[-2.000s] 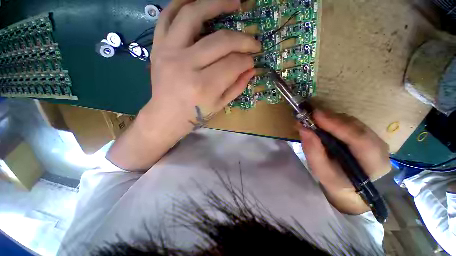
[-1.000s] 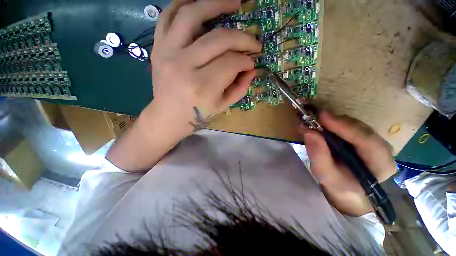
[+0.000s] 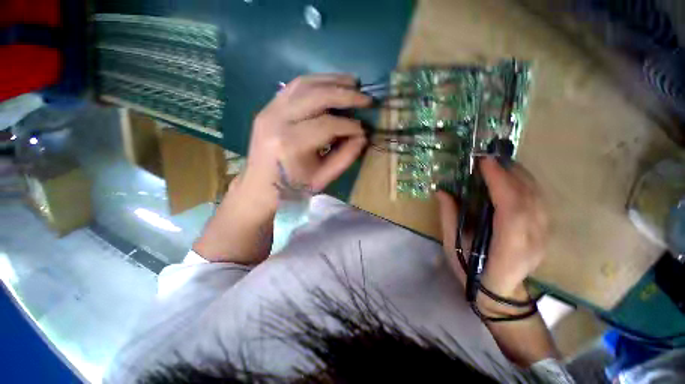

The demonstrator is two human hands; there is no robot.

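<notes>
The picture is blurred. The green circuit-board panel lies on the brown work board. My right hand is closed around the soldering iron, whose black handle points up over the panel's right part; its tip is too blurred to place. My left hand is left of the panel with its fingers curled. Dark lead wires run from the panel to its fingertips; whether they are gripped cannot be told. The wires' far ends are hidden by the hand.
Other green panels lie at left on the green mat. A white disc is at the top. A blurred round tin is at right. Cardboard boxes stand below; a red container is at far left.
The view has shifted. My left hand has moved off the panel to its left side. My right hand has moved up over the panel, the iron now more upright, its cable showing at the wrist.
</notes>
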